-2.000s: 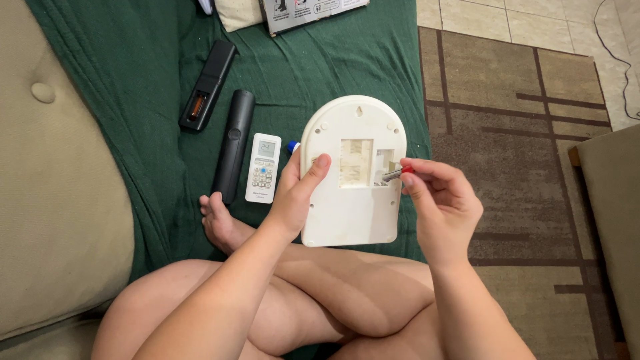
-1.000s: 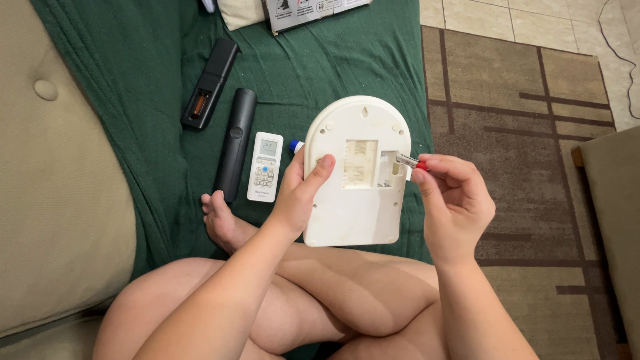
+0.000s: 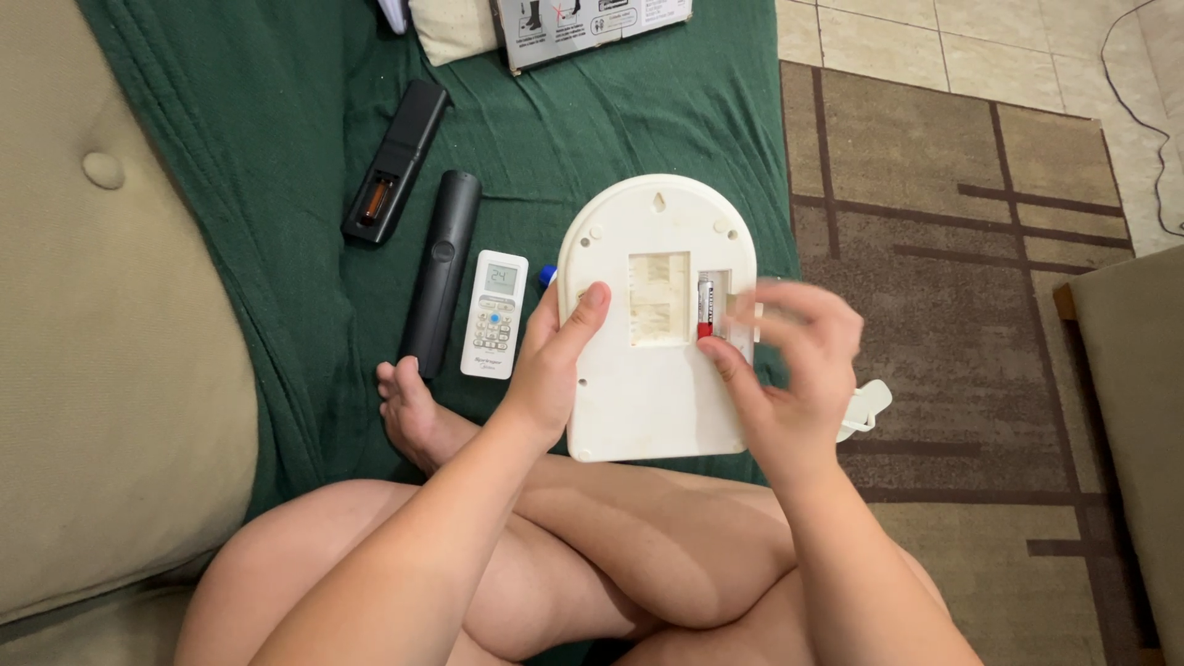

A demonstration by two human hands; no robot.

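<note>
A white plastic device [image 3: 659, 407] with an arched top, its back facing me, is held at its left edge by my left hand [image 3: 560, 356], thumb on the back. A silver and red cylindrical battery [image 3: 707, 303] lies upright in the narrow right-hand compartment. My right hand [image 3: 795, 361] is beside that compartment, its thumb at the battery's red end and its blurred fingers apart. The wider recess [image 3: 659, 299] left of the battery has a stained, yellowish surface.
On the green cloth [image 3: 555, 139] lie a black remote [image 3: 398, 162] with an open battery bay, another black remote [image 3: 441, 268], a white air-conditioner remote [image 3: 495, 314] and a blue-ended object [image 3: 548, 275]. A printed box [image 3: 597, 32] is at the top. A patterned rug [image 3: 925, 277] covers floor at right.
The battery was between my right fingers, tilted at the compartment; now it lies inside. My right fingers have spread apart. My left hand keeps its hold on the device.
</note>
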